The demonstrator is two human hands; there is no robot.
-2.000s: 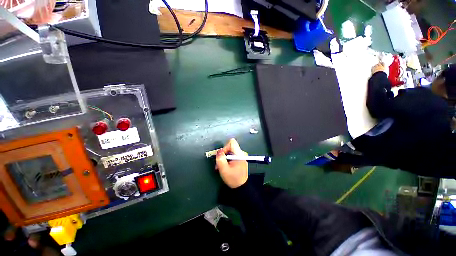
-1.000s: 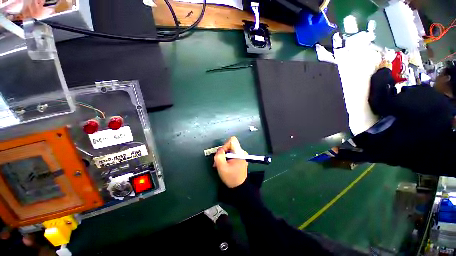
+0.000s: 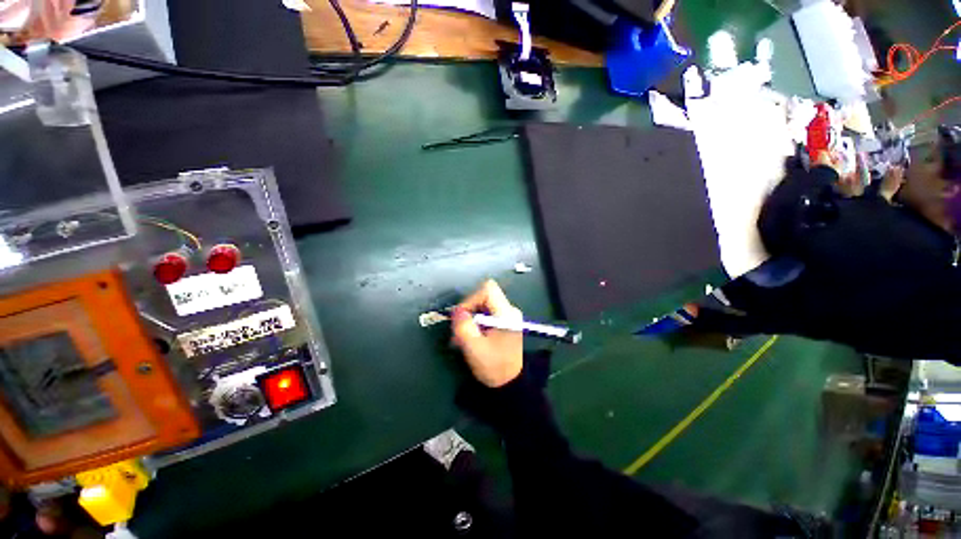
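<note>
My right hand (image 3: 491,342) holds a white marker pen (image 3: 537,328) with a dark end, lying across the fingers and pointing right. The fingertips are at a small pale label strip (image 3: 432,318) on the green bench mat. At the left stands the clear test jig (image 3: 306,316) with an orange frame (image 3: 158,368) around a grey, blurred centre; I cannot tell if a unit is in it. Its red switch (image 3: 285,388) is lit. My left hand (image 3: 50,516) shows only as a dim bit of fingers at the lower left edge, below the frame; its grip is hidden.
A black foam sheet (image 3: 622,221) lies right of my hand. Thin dark tweezers (image 3: 470,139), a small black device (image 3: 529,80) and a blue block (image 3: 645,61) lie behind. Black cables (image 3: 316,76) loop at the back left. A person in dark clothes (image 3: 854,263) works at the right.
The view has shifted, so the jig and foam sheet sit further left. The marker now tilts down to the right. The other person's arms have moved, and both their hands now show.
</note>
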